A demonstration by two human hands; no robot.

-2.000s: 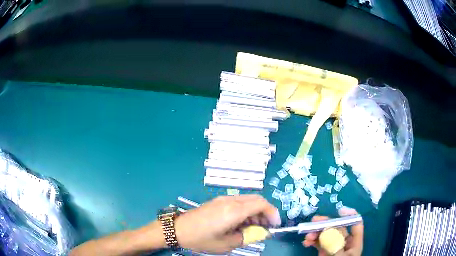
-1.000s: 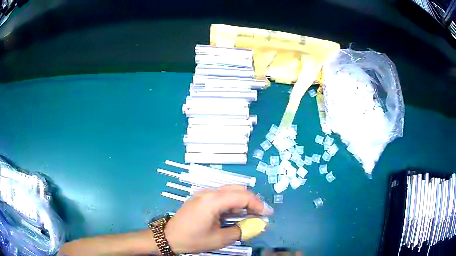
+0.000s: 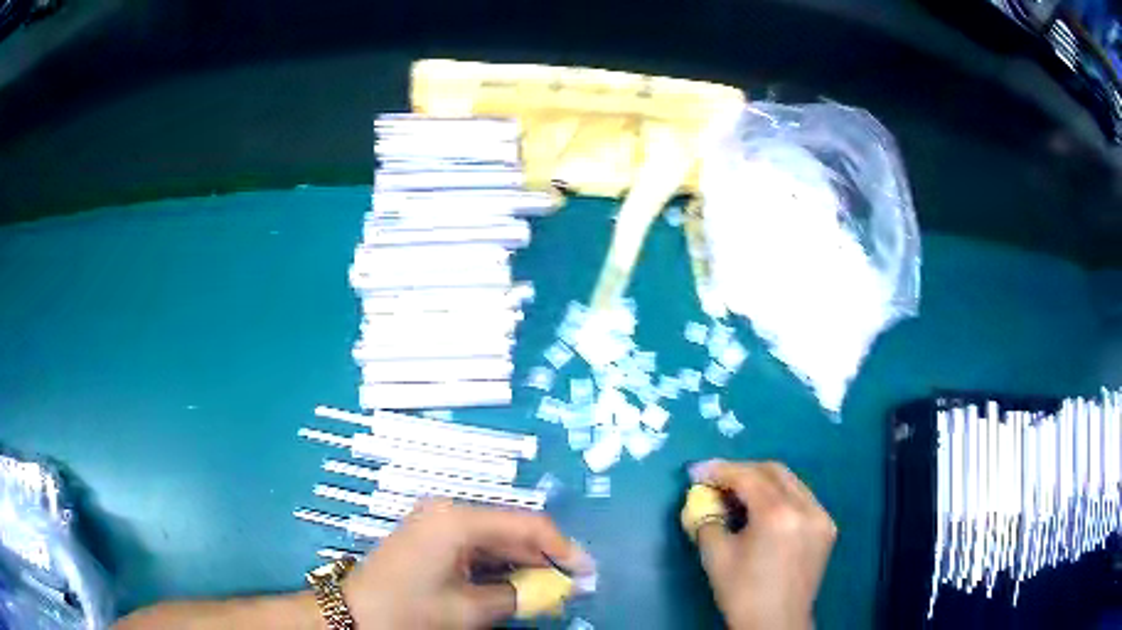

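Note:
Silver-white tubes (image 3: 437, 271) lie stacked in a column left of centre. Below them, tube-and-rod assemblies (image 3: 449, 449) lie with thin stems pointing left. Small clear plastic pieces (image 3: 609, 400) are scattered right of the column. My left hand (image 3: 455, 560), with a yellow cot on the thumb, is at the lower end of the assemblies, partly covering them. Its thumb and index tips are close together; whether they hold anything is unclear. My right hand (image 3: 769, 535) is below and right of the loose pieces, fingers curled and tips together, also with a yellow cot. Its grip is hidden.
A yellow packet (image 3: 578, 92) lies behind the column, its tail hanging toward the pieces. A clear bag of small parts (image 3: 800, 246) is to its right. A black tray (image 3: 911, 492) of slim silver pieces is at lower right. A plastic-wrapped bundle (image 3: 37, 542) is at lower left.
The whole scene has shifted left in the view. The tube-and-rod assembly earlier held between both hands no longer shows there. My right hand went nearly out of view and is back, right of the loose pieces.

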